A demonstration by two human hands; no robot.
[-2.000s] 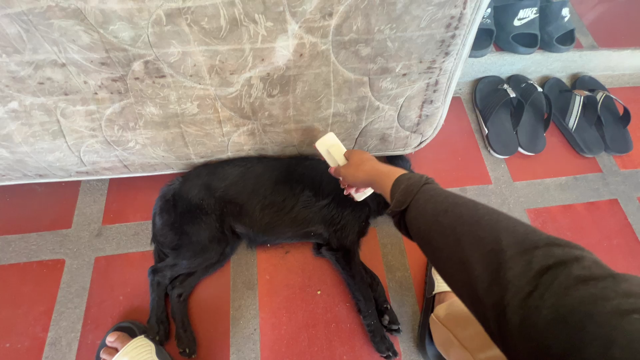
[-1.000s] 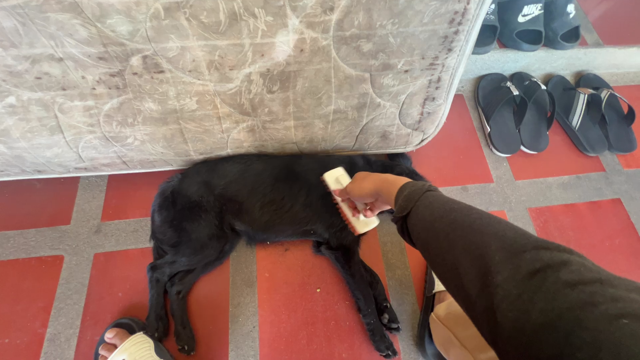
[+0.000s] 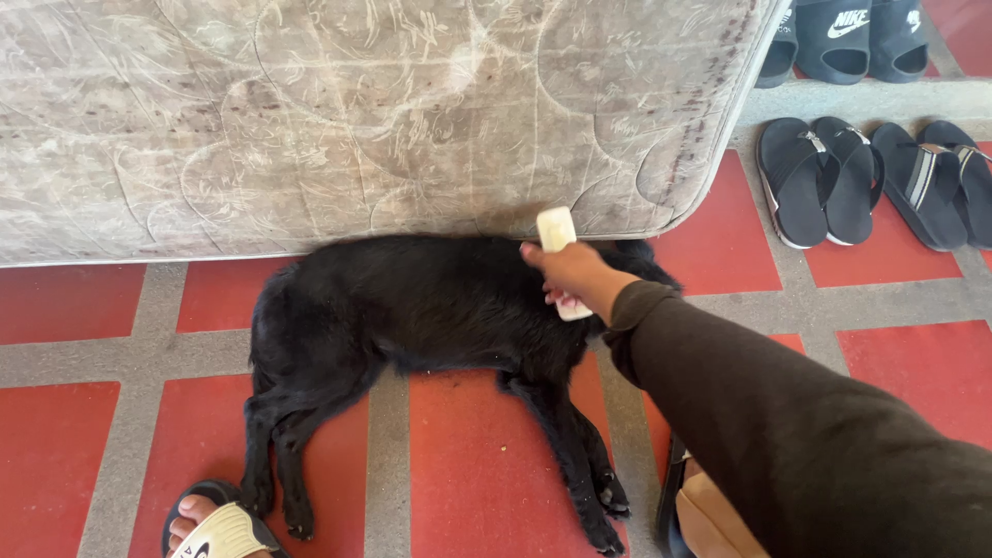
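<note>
A black dog (image 3: 449,302) lies on its side on the red and grey floor, its back along a mattress and its legs stretched toward me. My right hand (image 3: 577,275), at the end of a dark sleeve, grips a cream-coloured brush (image 3: 556,229) over the dog's shoulder. The brush's near end shows below my fingers; its underside is hidden in this view. Sleeve and hand cover part of the dog's neck and head. My left hand is out of the picture.
A stained, patterned mattress (image 3: 349,116) stands on edge behind the dog. Black sandals (image 3: 798,186) and slides (image 3: 835,39) lie at the right, near a low step (image 3: 814,101). My sandalled foot (image 3: 201,523) is at the lower left, close to the dog's hind paws.
Within the last second my right hand and the brush have shifted up toward the dog's back, and the bristles seen earlier are now hidden. The dog lies in the same pose.
</note>
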